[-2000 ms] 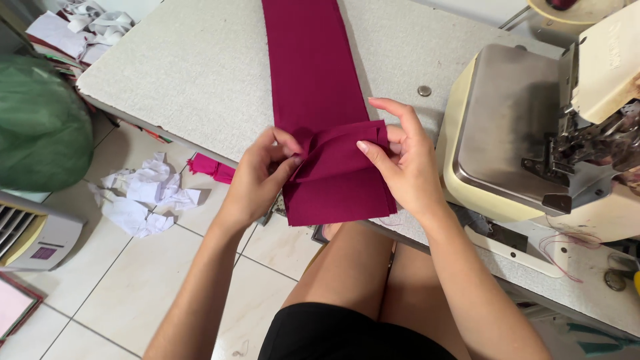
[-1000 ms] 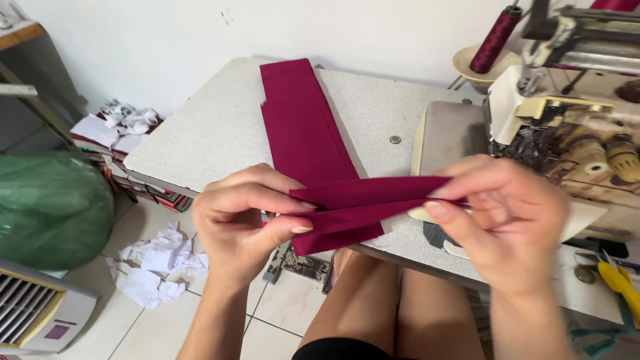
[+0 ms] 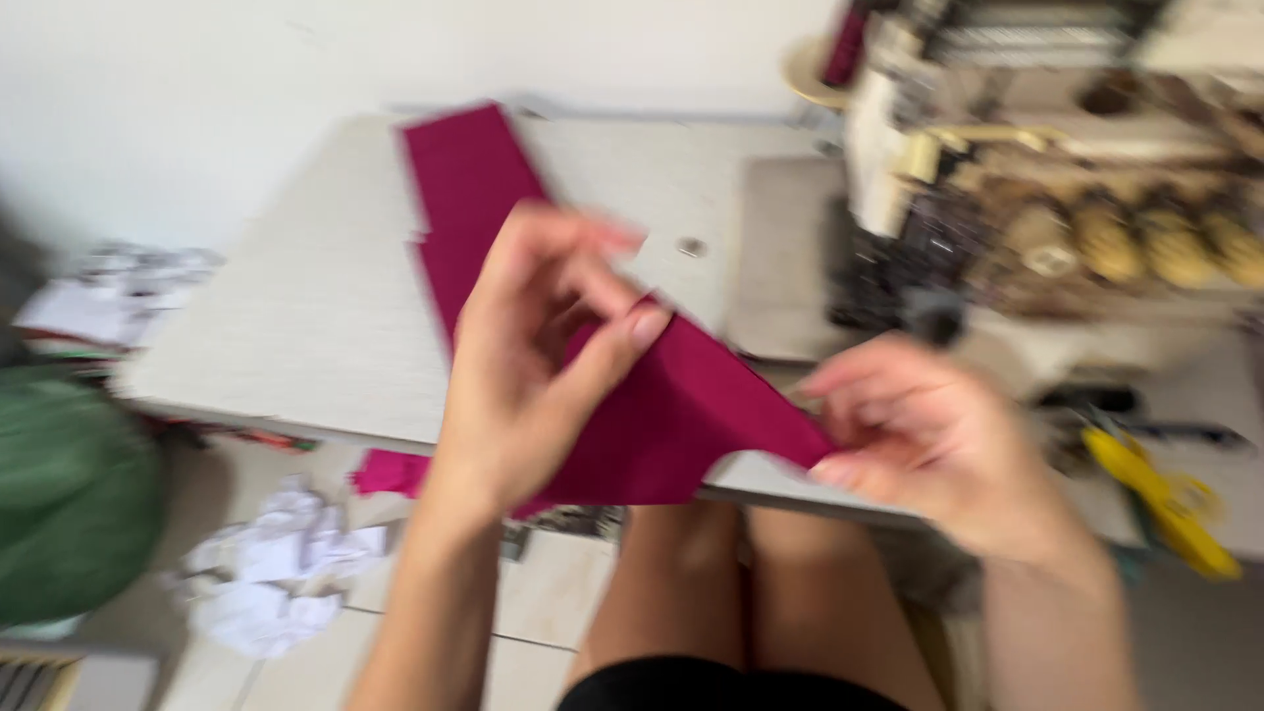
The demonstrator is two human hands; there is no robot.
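Note:
My left hand (image 3: 553,346) pinches the upper edge of a magenta fabric piece (image 3: 681,405) between thumb and fingers. At the piece's narrow right corner, my right hand (image 3: 918,434) grips the cloth, so it is stretched between both hands above the table's front edge. A curved cut-out shows along its lower right side. Behind my left hand, a long magenta fabric strip (image 3: 474,168) lies on the white table (image 3: 296,296). Whether the held piece joins this strip is hidden by my left hand. Motion blurs both hands.
A sewing machine (image 3: 1027,217) with its flat metal plate (image 3: 790,257) stands at the right, a thread spool (image 3: 846,44) behind it. Yellow-handled scissors (image 3: 1155,504) lie at the right. White scraps (image 3: 267,573) are on the floor near a green bag (image 3: 74,494).
The folded cloth held between my hands is now spread into a wider, slanting piece. My left hand has turned palm-side toward the view and stands higher than my right. The view has shifted.

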